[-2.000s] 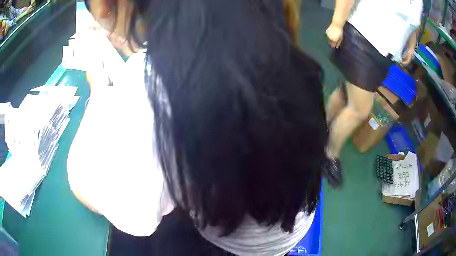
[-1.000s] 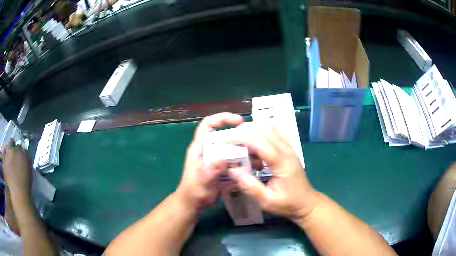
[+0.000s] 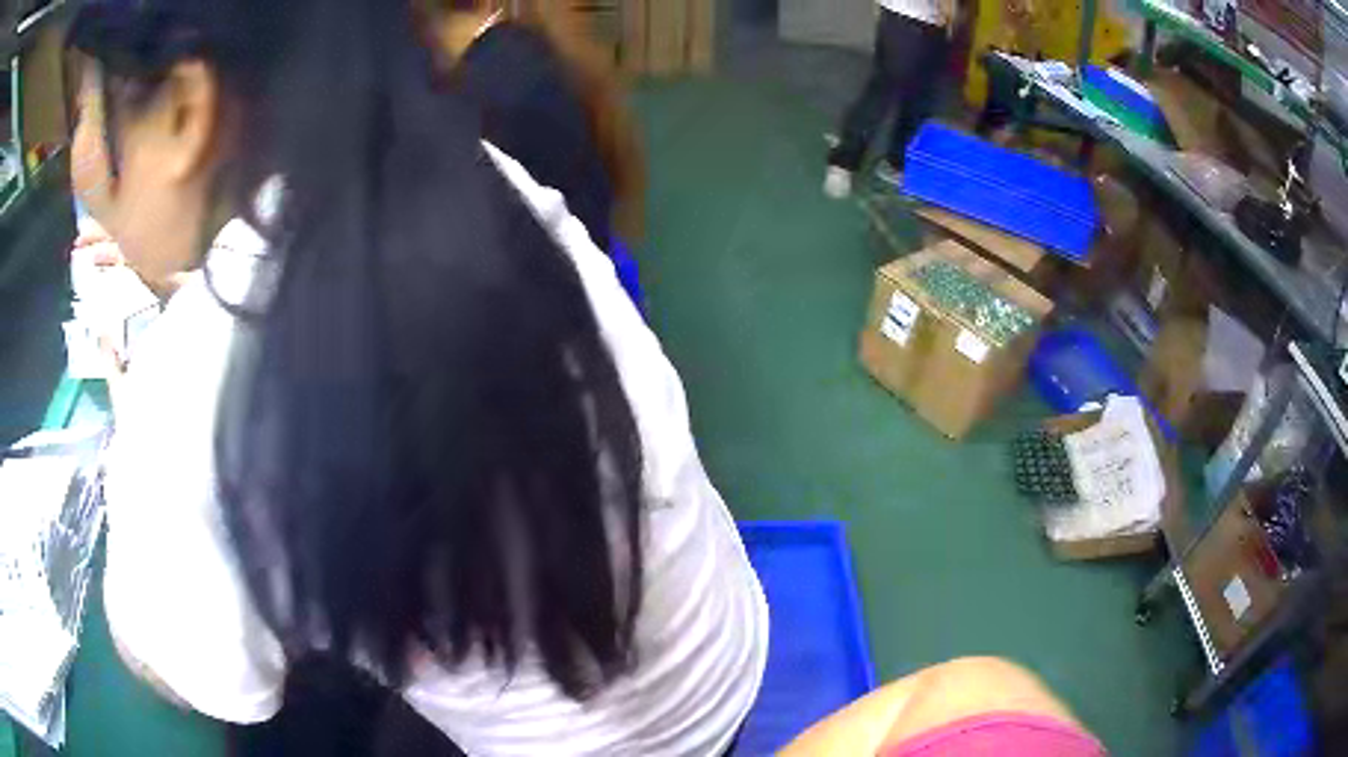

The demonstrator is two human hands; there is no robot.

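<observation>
Neither my left hand nor my right hand is in view. A loose pile of white carton blanks [image 3: 42, 555] lies on the green bench at the left edge, partly cut off by the frame. More white papers or cartons [image 3: 104, 303] are at the upper left, in front of a seated neighbour, too blurred to tell apart. At the bottom edge there is bare skin beside pink cloth [image 3: 998, 735]; no hand shows there.
A neighbour in a white T-shirt [image 3: 673, 488] fills the left half. A blue tote [image 3: 806, 592] lies on the green floor behind them. Brown boxes [image 3: 924, 355], stacked blue trays [image 3: 998, 189] and metal racks stand at right. Another person stands at the top.
One second ago the view showed both my hands on a white carton at the bench; now it has swung right to the neighbour and floor, and my hands are out of the picture.
</observation>
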